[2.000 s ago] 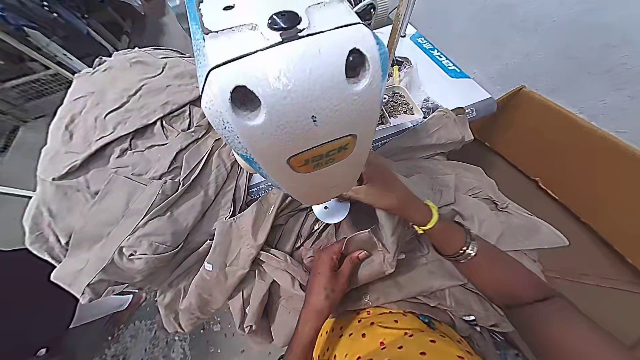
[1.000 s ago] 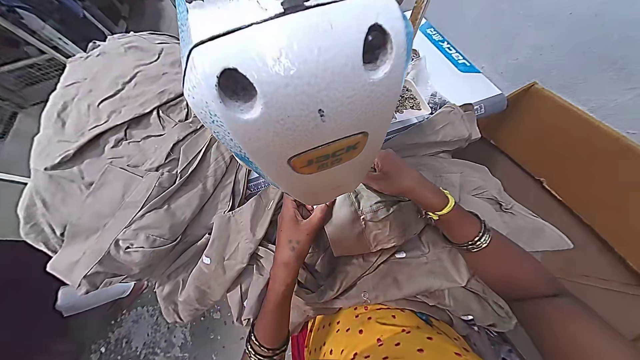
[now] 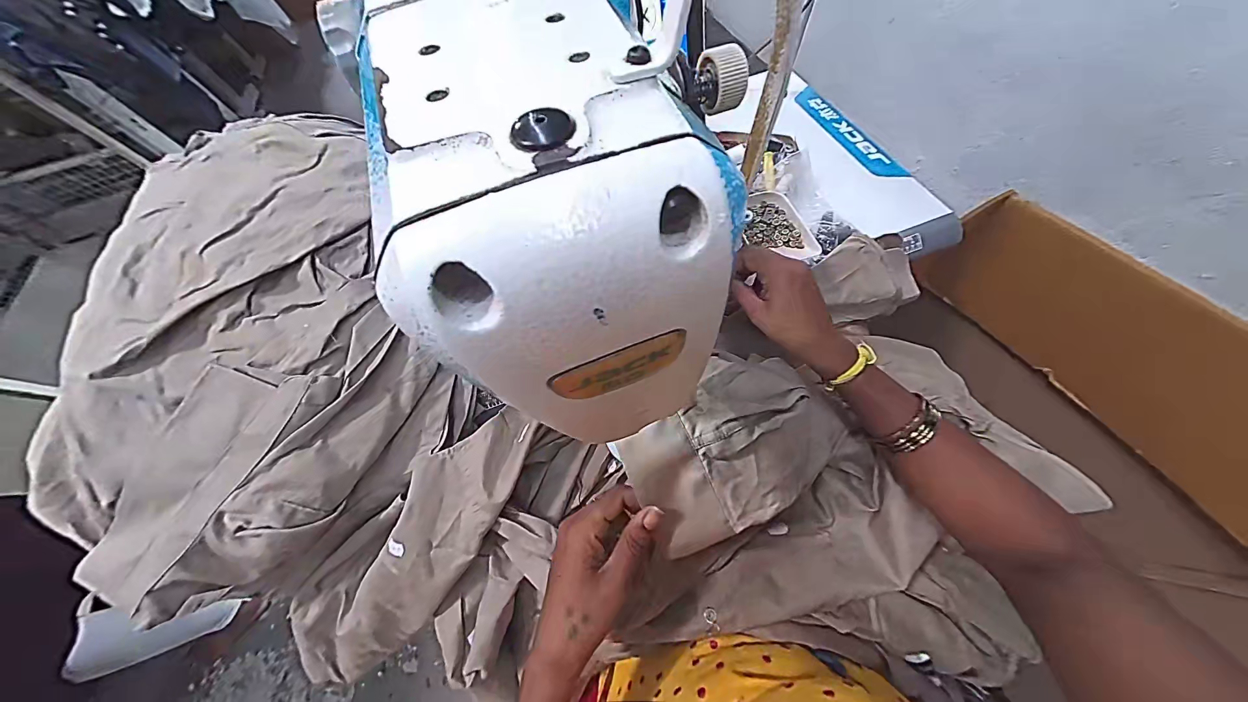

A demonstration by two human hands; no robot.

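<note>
A white Jack machine head (image 3: 556, 283) fills the upper middle and hides the spot beneath it. My left hand (image 3: 600, 551) is below its tip, thumb and fingers pinching the edge of a beige cloth garment (image 3: 682, 478). My right hand (image 3: 785, 302), with a yellow band and bangles at its wrist, is beside the head's right side; its fingertips are partly hidden and what they hold cannot be told. Just beyond that hand sits a white tray of small metal parts (image 3: 775, 226). More beige garments (image 3: 224, 419) are heaped on the left.
A cardboard box wall (image 3: 1092, 341) runs along the right. Behind the parts tray lies a white and blue Jack box (image 3: 858, 166). A brown rod or cord (image 3: 770, 93) rises beside the machine. A wire rack (image 3: 73, 171) stands at the far left.
My left hand has moved down from the machine's tip, where it was a second ago. My right hand has moved up along the head's right side, nearer the parts tray. The view has shifted somewhat.
</note>
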